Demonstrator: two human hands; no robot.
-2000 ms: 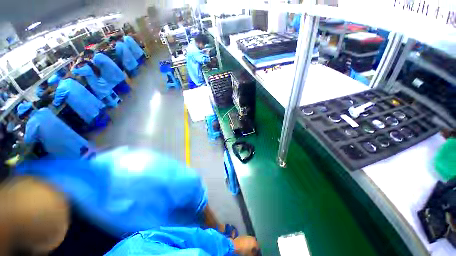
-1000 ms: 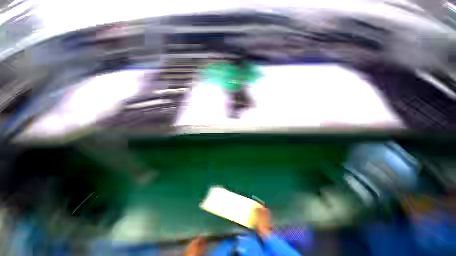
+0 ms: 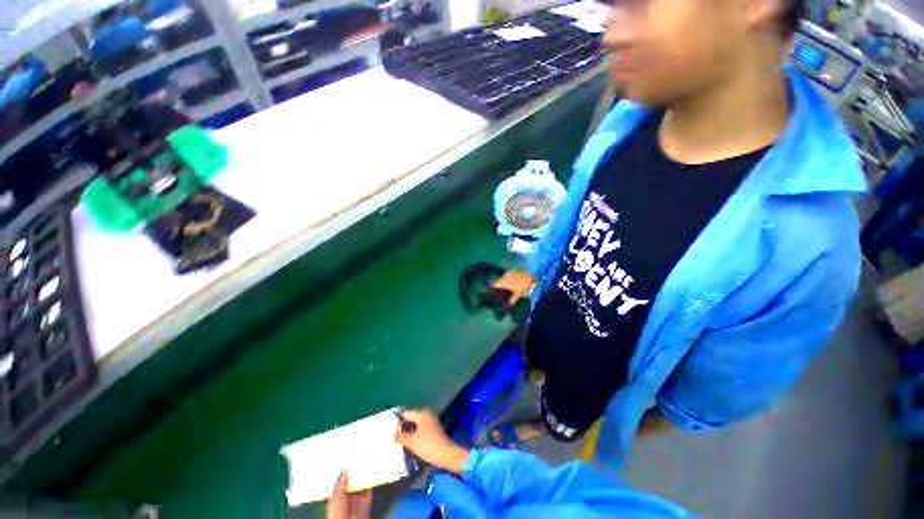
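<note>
A white record sheet (image 3: 339, 456) lies flat on the green bench mat (image 3: 334, 365) at the bottom centre. My left hand (image 3: 350, 499) is at the bottom edge of the picture, partly cut off, with its fingers on the sheet's near edge. My right hand (image 3: 431, 438) is at the sheet's right end and holds a thin dark stick, which looks like a pen (image 3: 405, 420), over the sheet's corner.
A person in a blue smock (image 3: 750, 264) stands at the right, a hand on a black ring-shaped item (image 3: 481, 289). A light-blue round device (image 3: 529, 201) stands behind it. The white shelf (image 3: 334, 132) holds black trays (image 3: 496, 56), a green item (image 3: 208, 152) and a compartment tray (image 3: 46, 335).
The view has swung right, bringing the standing person into clear view. The sheet now lies lower left in the picture, with my right hand and the dark stick at its right end.
</note>
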